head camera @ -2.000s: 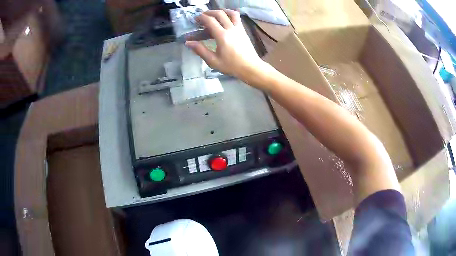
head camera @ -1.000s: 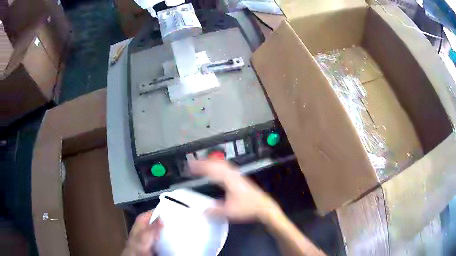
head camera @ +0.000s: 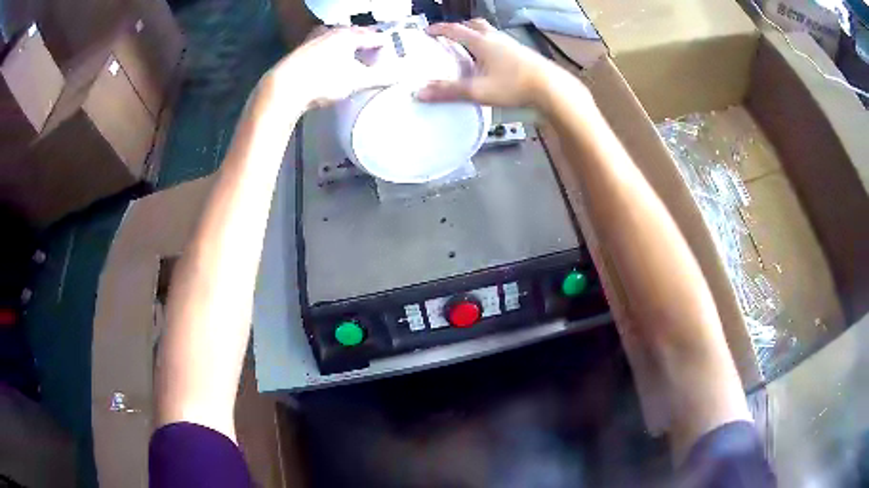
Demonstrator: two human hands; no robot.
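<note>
A white plastic tub (head camera: 419, 133) sits over the fixture (head camera: 429, 186) on the machine bed, its round open end facing me. My left hand (head camera: 329, 65) holds the tub's upper left side; its fingers are washed out by glare. My right hand (head camera: 491, 71) holds the upper right side, thumb near the rim and fingers behind. The tub hides most of the fixture. The silvery press head is mostly hidden behind the hands and tub.
The front panel has a left green button (head camera: 349, 333), a red button (head camera: 464, 313) and a right green button (head camera: 575, 282). A right carton (head camera: 667, 229) holds clear plastic. Another carton (head camera: 124, 286) stands left. A clamp bar (head camera: 505, 134) lies right of the tub.
The tub has moved from low in front of the machine up onto the fixture. Both hands have moved forward with it. The camera view has shifted slightly.
</note>
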